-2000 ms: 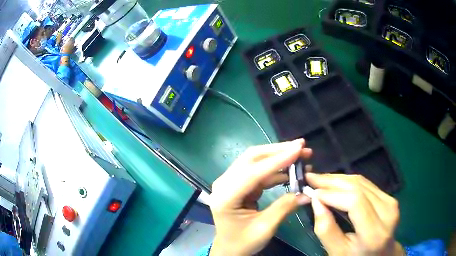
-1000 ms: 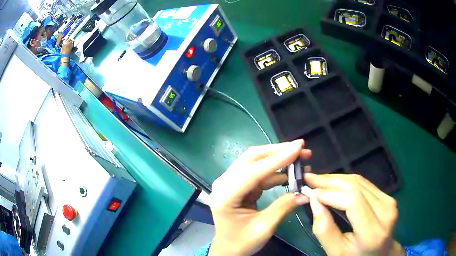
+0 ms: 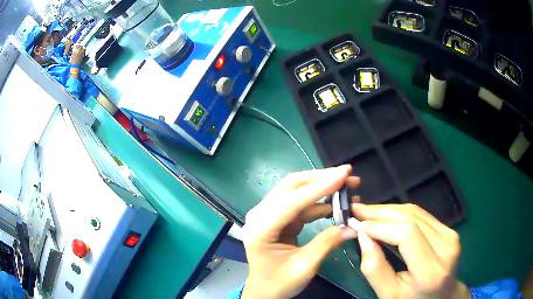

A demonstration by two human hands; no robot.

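Observation:
My left hand [image 3: 292,239] holds a watch case assembly [image 3: 341,207] edge-up between thumb and fingers, so its thin side shows. My right hand [image 3: 409,245] pinches a small white-tipped tool [image 3: 354,224] against the lower edge of the case; most of the tool is hidden by my fingers. Behind my hands the black foam tray [image 3: 383,121] lies on the green mat. Several open units, such as this one [image 3: 329,97], sit in its far pockets, and its nearer visible pockets hold nothing.
A raised black tray [image 3: 435,38] with more units stands at the upper right on pale posts [image 3: 436,91]. A blue control box [image 3: 225,76] with a clear vessel [image 3: 169,44] is at upper centre; a thin tube [image 3: 286,129] curves towards my hands. A grey-white machine [image 3: 111,245] is lower left. Another person [image 3: 64,64] is upper left.
The whole view has shifted very slightly. Both hands keep nearly the same pose around the case, which has turned a little.

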